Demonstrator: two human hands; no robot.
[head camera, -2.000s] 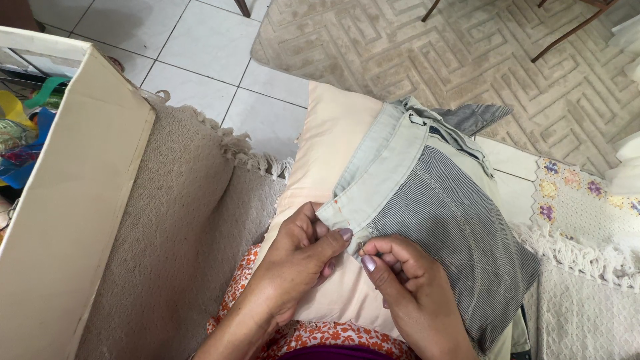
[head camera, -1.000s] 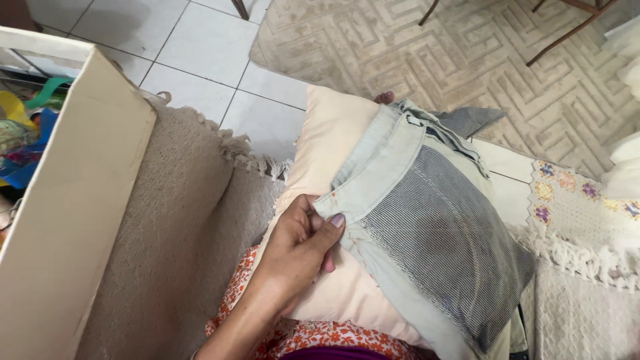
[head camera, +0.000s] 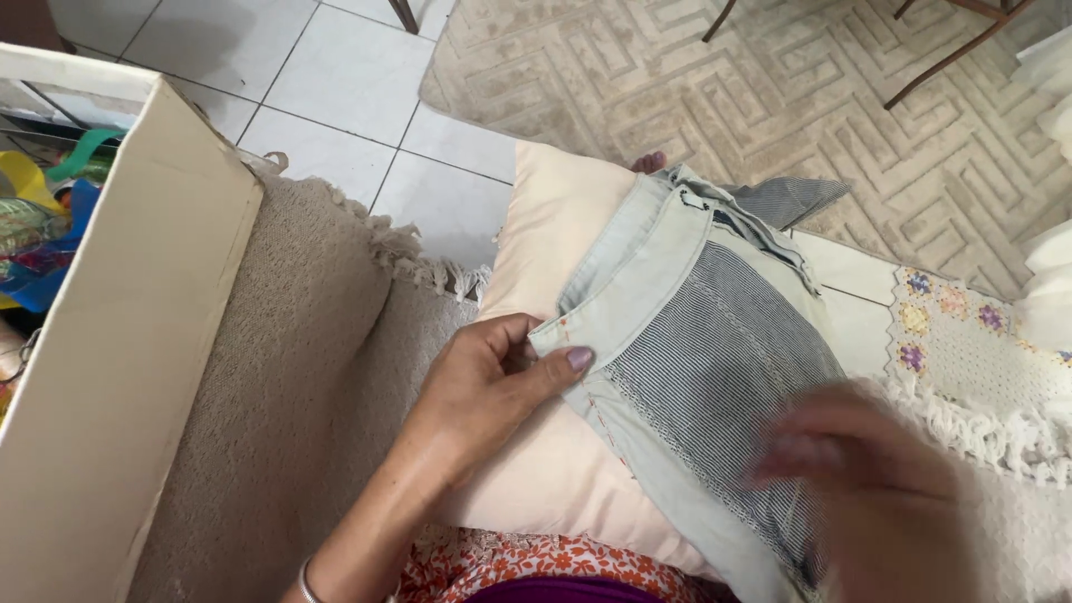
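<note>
A garment of pale grey-green cloth and fine dark striped fabric (head camera: 712, 360) lies over a peach cushion (head camera: 544, 226) on my lap. My left hand (head camera: 494, 385) pinches the end of its pale waistband (head camera: 636, 293), thumb on top and fingers behind. Red-orange stitches show on the band near my thumb and along the pale edge below. My right hand (head camera: 854, 477) is blurred over the lower right of the striped cloth; whether it holds a needle or thread cannot be made out.
At the left stands a cream box (head camera: 142, 276) with colourful items inside. Fringed beige woven cloth (head camera: 285, 335) lies beside the cushion. A crocheted cloth with flowers (head camera: 946, 335) is at the right. Beyond are white floor tiles (head camera: 335, 84), a patterned rug (head camera: 670, 84) and chair legs.
My right hand was near my left at the waistband two seconds ago, was out of view or hidden one second ago, and is now at the lower right. My left hand keeps its pinch.
</note>
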